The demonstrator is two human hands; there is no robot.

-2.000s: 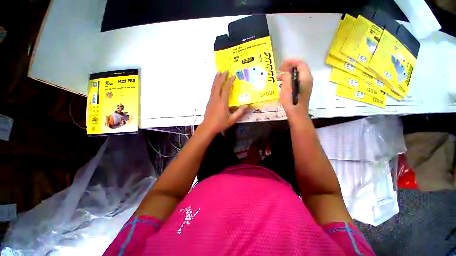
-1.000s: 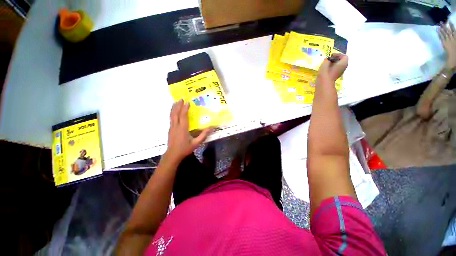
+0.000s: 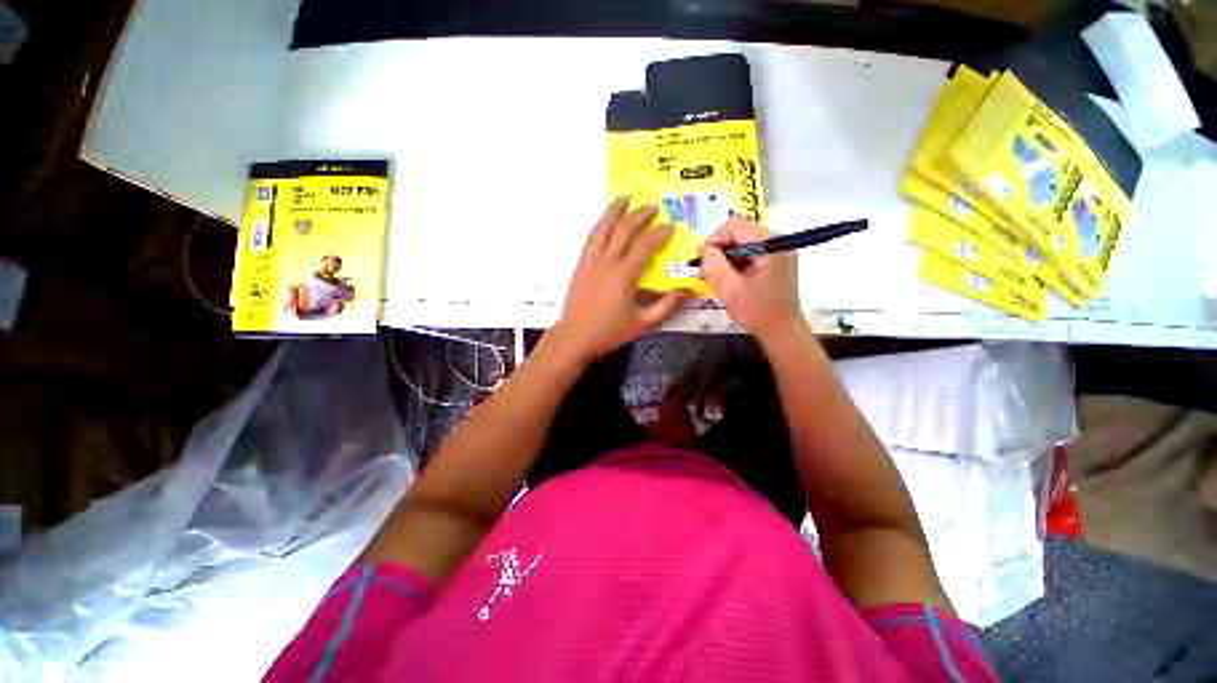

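A yellow flat retail box (image 3: 721,147) with black flaps lies on the white table in front of me. My left hand (image 3: 618,278) lies flat on its lower left part, fingers spread. My right hand (image 3: 751,276) holds a black marker pen (image 3: 814,236), its tip at the small white field near the box's lower edge. Several yellow boxes (image 3: 1028,167) with black flaps lie fanned out at the right. Whether more boxes lie under the one before me, I cannot tell.
Another yellow box (image 3: 315,247) with a figure picture lies at the left table edge. A black strip (image 3: 534,19) runs along the back. A white sheet (image 3: 1142,76) lies at the back right. A clear plastic bag (image 3: 254,494) hangs below left; white packing (image 3: 954,467) is below right.
My right hand has moved from the fanned boxes at the right back to the front box, pen tip now on it. The view has shifted. My left hand still rests on a box.
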